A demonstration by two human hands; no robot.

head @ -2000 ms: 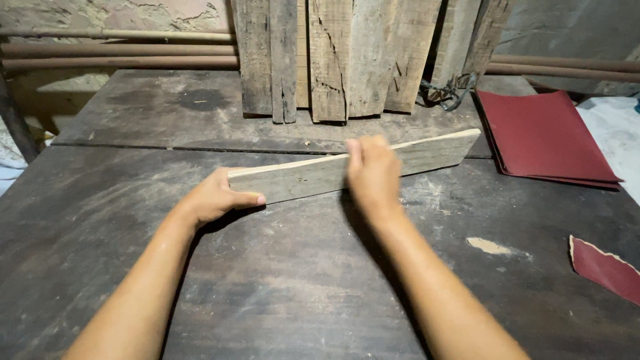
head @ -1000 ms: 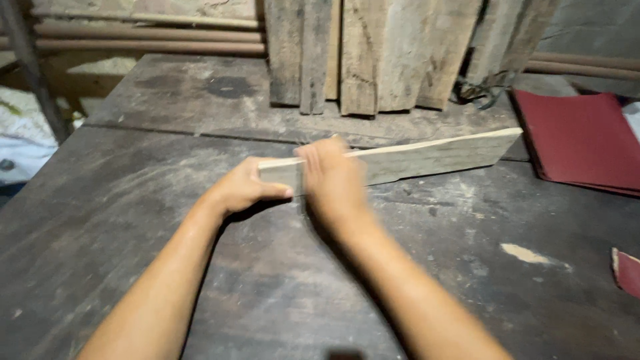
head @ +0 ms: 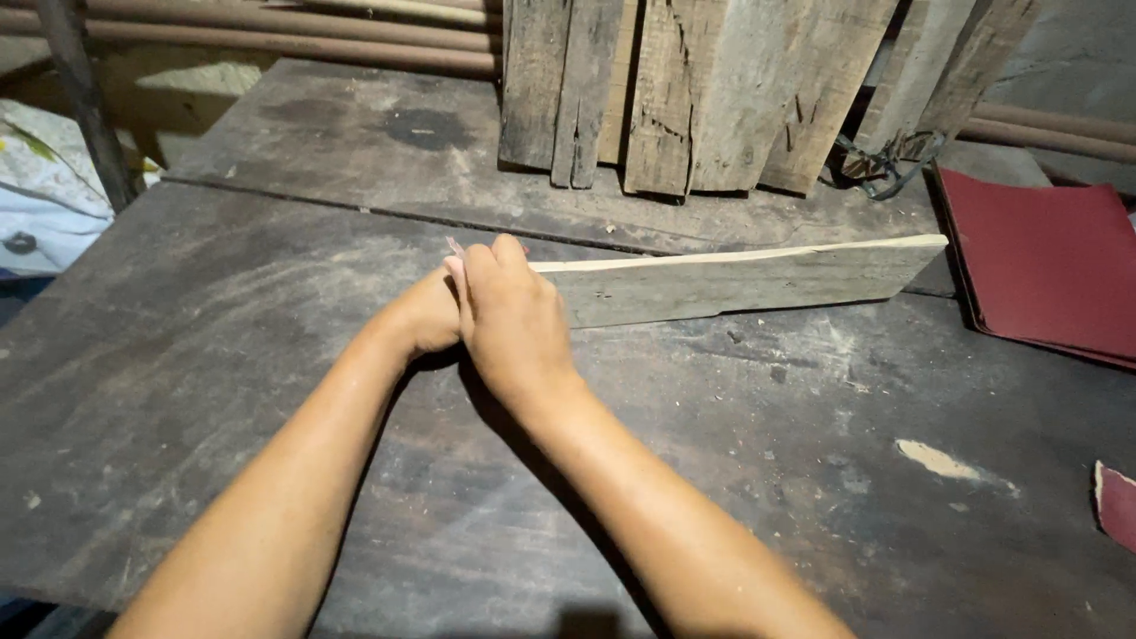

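A grey weathered wooden board (head: 737, 282) stands on its long narrow side, its pale upper edge facing up. My left hand (head: 430, 311) is at the board's left end, mostly hidden behind my right hand; in the earlier frames it grips that end. My right hand (head: 515, 311) is closed over the upper edge near the same end, with a thin pinkish piece, which looks like folded sandpaper (head: 456, 257), sticking out by its fingers. The two hands overlap in this view. The board's right end is free of both hands.
Several rough wooden planks (head: 661, 98) stand at the back of the dark wooden table (head: 266, 355). Dark red sandpaper sheets (head: 1047, 266) lie at the right, with a torn red piece (head: 1116, 506) nearer. Pale dust (head: 936, 460) lies on the tabletop. Pipes (head: 311, 40) run behind.
My right hand has moved left along the board's upper edge, from near its middle to the left end beside my left hand. The view has shifted somewhat.
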